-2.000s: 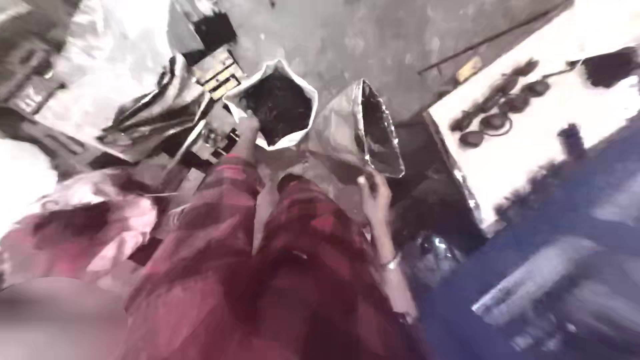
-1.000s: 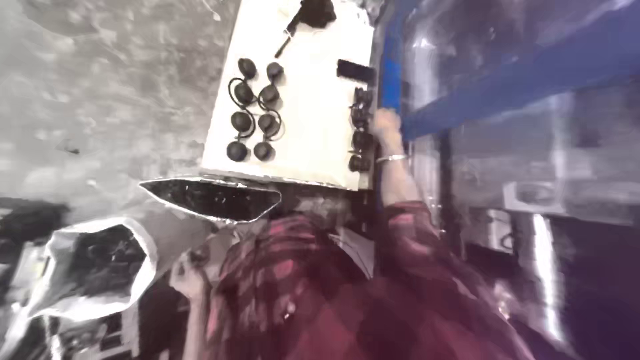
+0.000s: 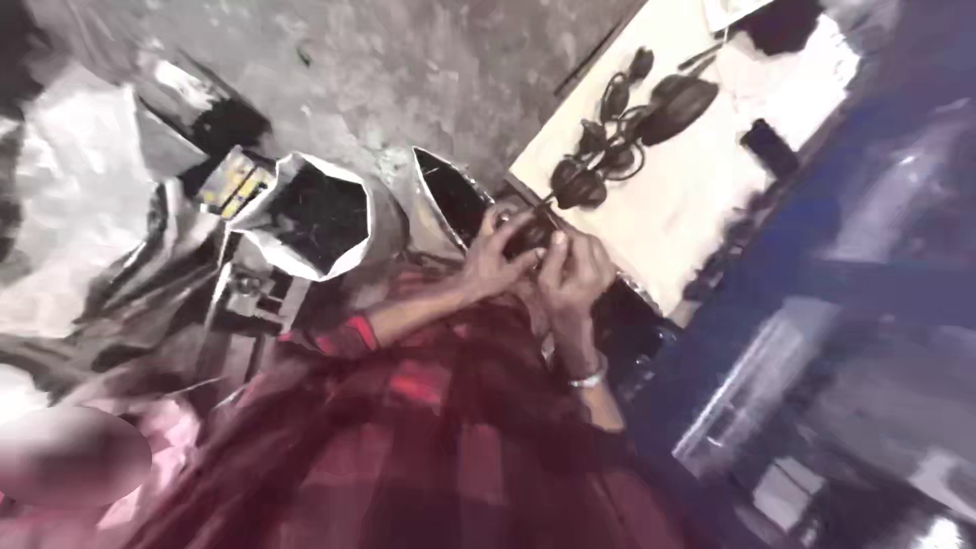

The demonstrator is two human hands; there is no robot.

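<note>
My left hand [image 3: 496, 255] and my right hand [image 3: 576, 267] meet in front of my body, both gripping a small dark rounded part [image 3: 528, 238] between their fingers. The part is blurred and half covered by the fingers. Just beyond them, at the near edge of a white tabletop [image 3: 686, 198], lie several dark round parts with curved loops [image 3: 583, 183]. An open sack with dark contents [image 3: 324, 217] stands to the left, and a second open sack [image 3: 450, 191] stands right beside my left hand.
A dark block [image 3: 770, 149] and a dark bundle [image 3: 778, 27] rest on the white tabletop. A blue machine frame [image 3: 862, 297] runs along the right. Further left are a yellow-marked box [image 3: 236, 183] and a white sack [image 3: 69, 198].
My right hand has come away from the blue frame beside the tabletop and met my left hand; both now hold a dark part. The view has turned strongly.
</note>
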